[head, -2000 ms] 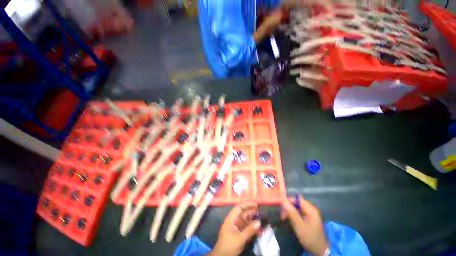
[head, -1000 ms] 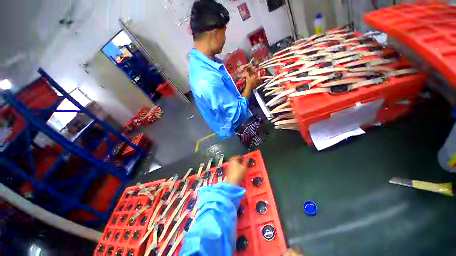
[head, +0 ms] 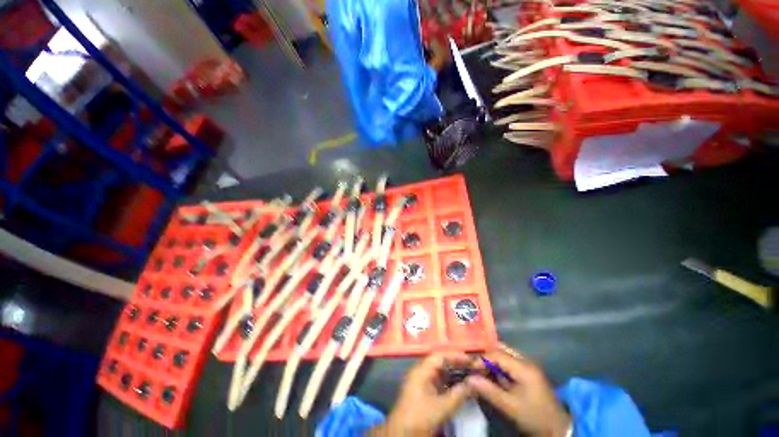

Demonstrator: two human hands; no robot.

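My left hand [head: 427,391] holds a small dark watch head [head: 454,374] in its fingertips, low in the middle of the view. My right hand [head: 523,394] holds a slim blue-purple tool [head: 494,369] against or close to the watch head; its tip cannot be made out. A white wipe [head: 468,420] hangs below the fingers between the hands. Just beyond the hands is an orange-red watch tray [head: 434,337] with round dark watch heads in square pockets. Strapped watches with long beige bands [head: 295,369] lie across it.
A second watch tray [head: 179,388] lies left. A blue cap [head: 543,282] and a yellow-handled knife [head: 741,286] lie right on the green mat [head: 598,358]. Stacked trays [head: 615,111] with straps and a paper sheet [head: 636,155] stand behind, near a black fan [head: 454,141] and a blue-sleeved person [head: 384,72].
My left hand has come back from the tray's far end to meet my right hand. The top-right pocket beside the straps now looks empty. The view has tilted down.
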